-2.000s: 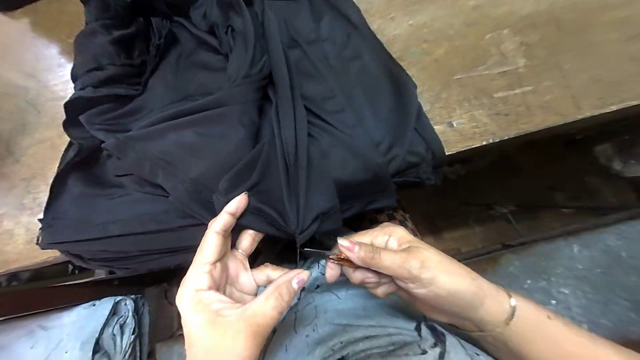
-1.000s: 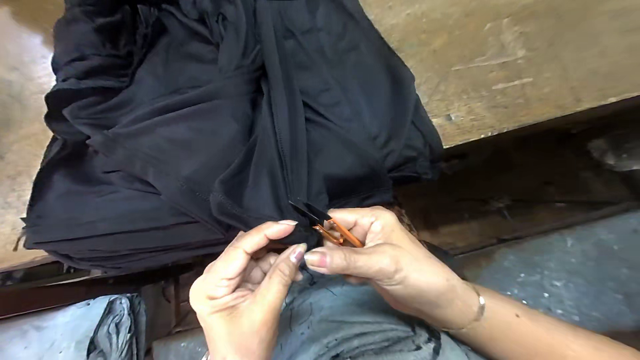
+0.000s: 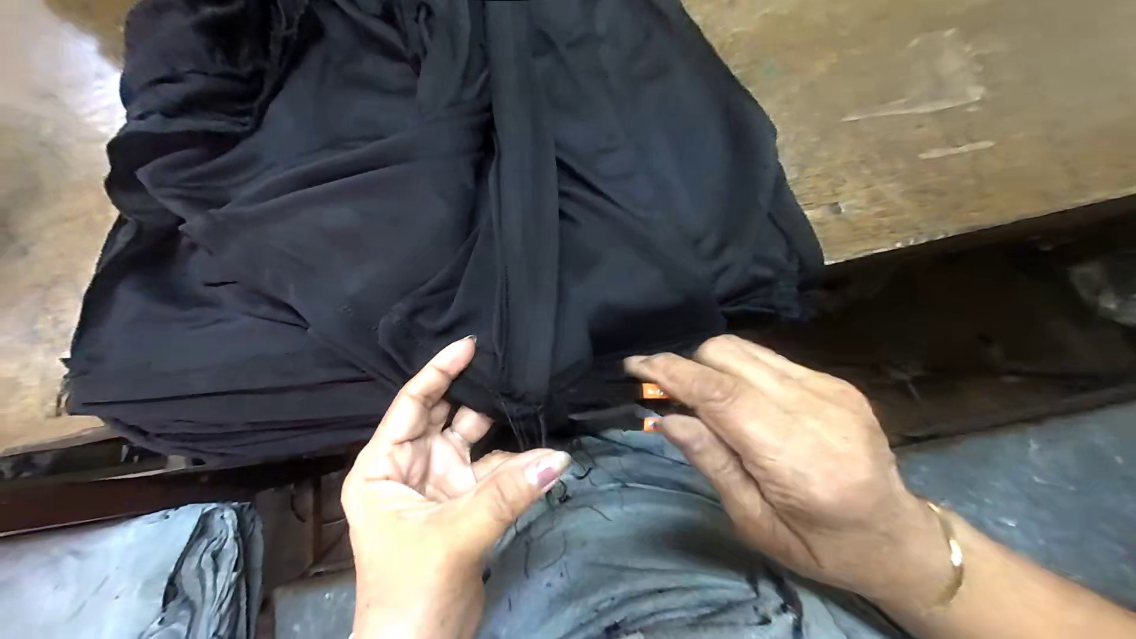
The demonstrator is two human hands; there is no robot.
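Observation:
Black fabric garments [image 3: 382, 222] lie piled at the table's edge, a seamed strip running down to loose threads [image 3: 528, 426] at the bottom hem. My left hand [image 3: 444, 497] is at the hem, palm up, with its fingertips against the fabric and its thumb beside the hanging threads. To the right, my right hand [image 3: 763, 444] holds small thread snips [image 3: 655, 408] with orange handle parts between thumb and fingers. Their dark blades point left towards the threads. Most of the snips is hidden by the fingers.
The worn wooden table [image 3: 923, 115] spans the back, with a dark gap below its edge. Grey-blue cloth [image 3: 621, 541] with thread scraps on it lies under my hands. Folded pale blue cloth [image 3: 124, 568] is at the lower left.
My hands have moved apart; one second ago their fingertips were together on the dark fabric. The snips have turned, and their blades now point left at the hem threads.

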